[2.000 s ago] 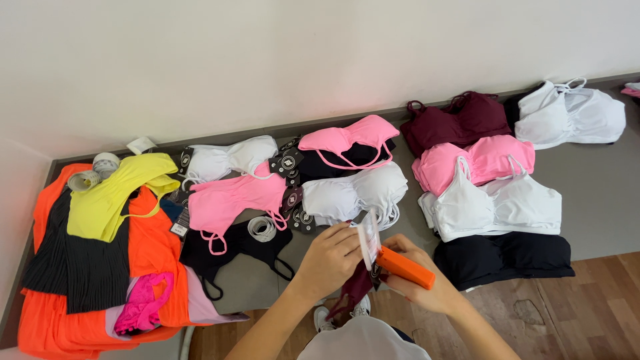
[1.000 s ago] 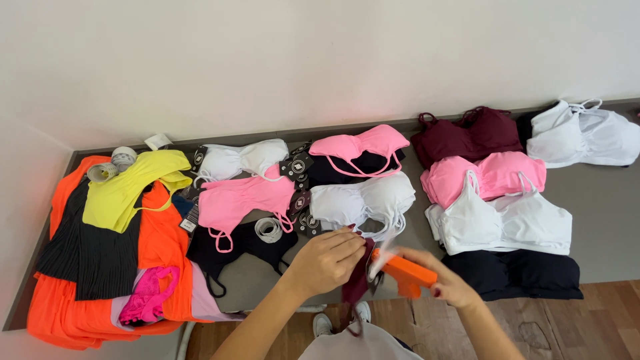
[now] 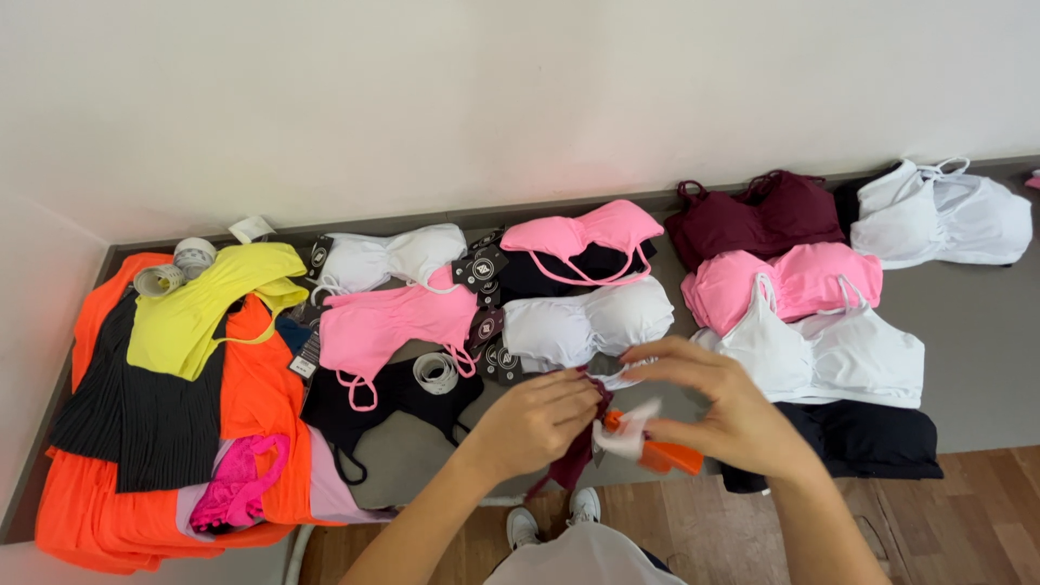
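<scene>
My left hand [image 3: 540, 418] grips a maroon strappy garment [image 3: 575, 455] that hangs down at the table's front edge. Right of it, an orange tagging gun [image 3: 670, 457] with a blurred white part [image 3: 630, 431] is tilted beside the maroon cloth. My right hand [image 3: 699, 398] is spread above the gun, its thumb at the white part and its fingers over the straps of a white bra top [image 3: 589, 325]. Whether the thumb bears on the gun is blurred.
Pink [image 3: 398, 321] and black bra tops with round-logo tags lie left, a sticker roll [image 3: 436, 373] among them. Further left are a yellow top [image 3: 215, 305] and orange garments [image 3: 122, 516]. Padded maroon [image 3: 760, 215], pink, white and black tops lie right. A wall [image 3: 520, 106] stands behind.
The orange tagging gun, earlier held in my right hand, has tipped lower, and that hand's fingers have spread out above it. My left hand still holds the maroon garment.
</scene>
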